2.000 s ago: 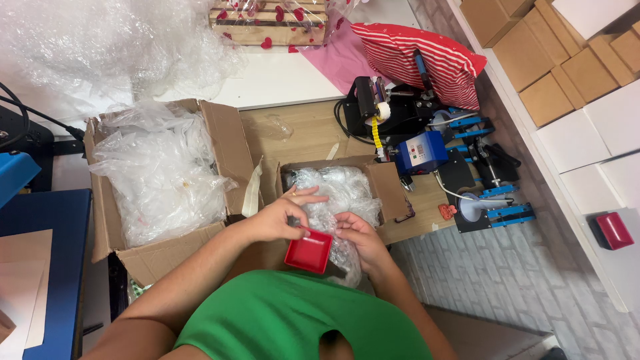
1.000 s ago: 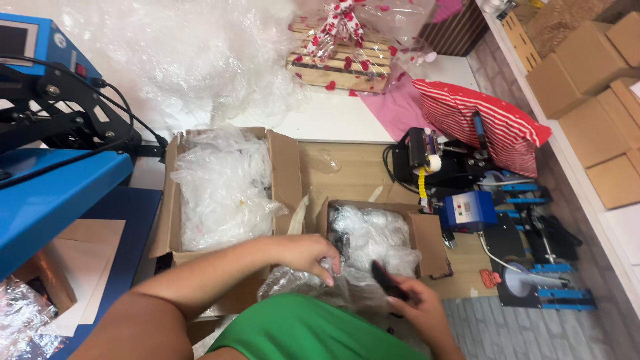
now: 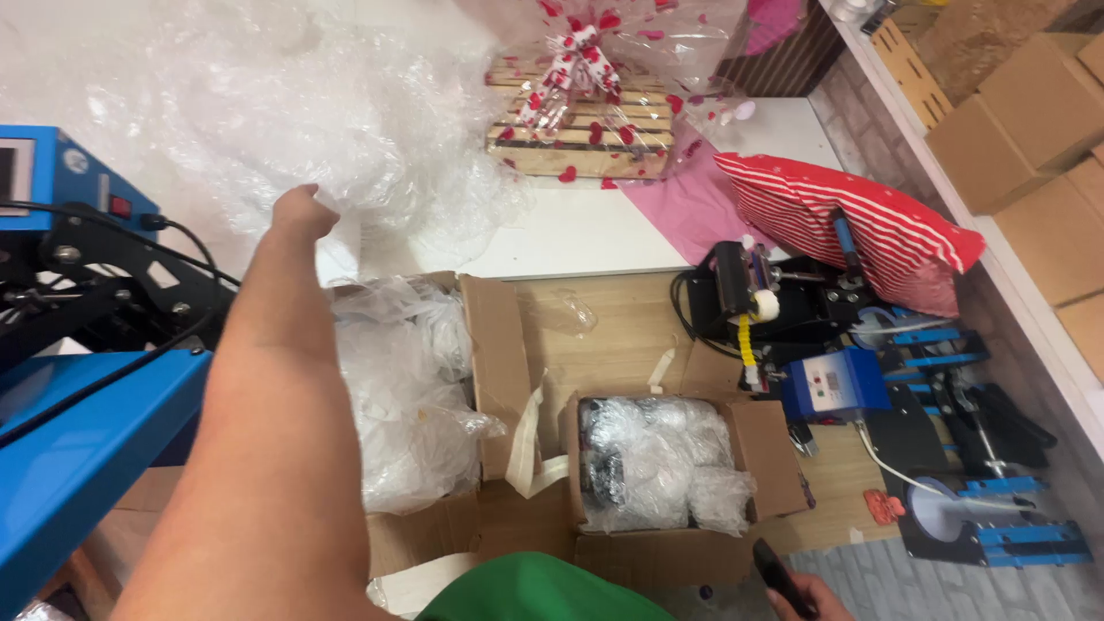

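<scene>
My left hand (image 3: 304,212) reaches out over a large heap of clear plastic wrap (image 3: 345,129); whether its fingers grip the film cannot be told. At the bottom right, my right hand (image 3: 811,597) is closed around a slim black object (image 3: 779,576), partly cut off by the frame. Between the arms stands an open cardboard box (image 3: 774,457) with bubble-wrapped items (image 3: 668,457) inside. Beside my left forearm, a larger open cardboard box (image 3: 498,362) holds crumpled clear plastic (image 3: 401,414).
A wooden slatted crate (image 3: 578,142) in heart-printed film stands at the back. Blue heat press machines (image 3: 95,431) are at the left, a smaller blue press (image 3: 832,384) at the right. A red striped cushion (image 3: 845,216) leans near the wall; cardboard boxes (image 3: 1035,112) line the right shelf.
My left hand has moved from beside the smaller box out to the plastic heap. The red square tray held two seconds ago is out of my hands. My right hand has moved lower right.
</scene>
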